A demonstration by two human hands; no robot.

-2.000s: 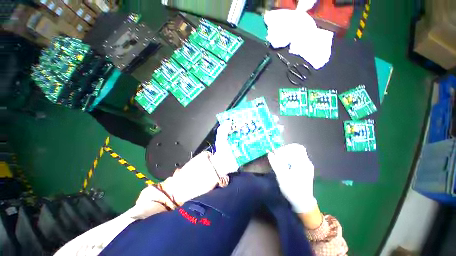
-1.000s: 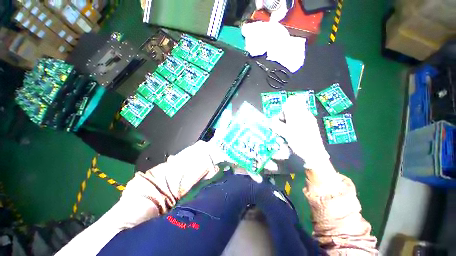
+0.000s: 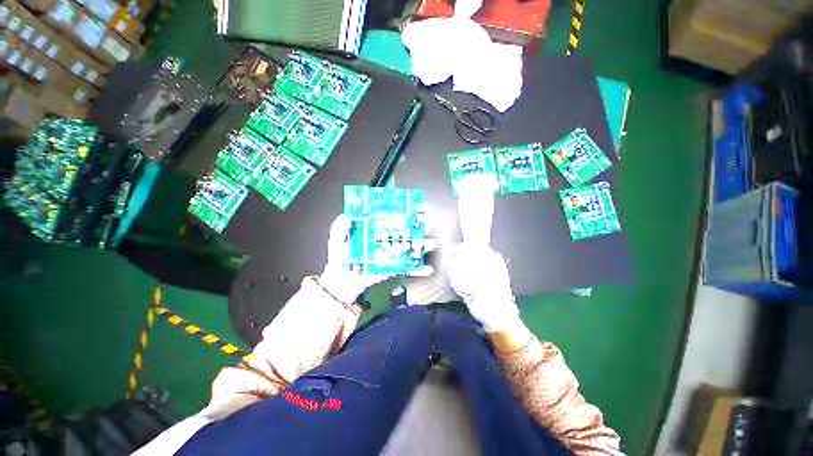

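Observation:
A green circuit board with white markings is held nearly flat in front of me. My left hand, in a white glove, grips its left and lower edge. My right hand, also white-gloved, is just right of the board, apart from its edge. Glare hides its fingers, and a white pointed shape, finger or wipe, reaches up towards the loose boards. Several loose green boards lie on the dark mat to the right, one of them at the right. Close rows of boards lie to the left.
Black scissors and a crumpled white cloth lie at the far side. A long dark strip lies beyond the held board. Stacked boards stand far left. Blue and grey bins are at the right, cartons behind.
The held board has been turned and shifted left with my left hand. My right hand has come back from over the loose boards to beside the held board. The view has shifted slightly.

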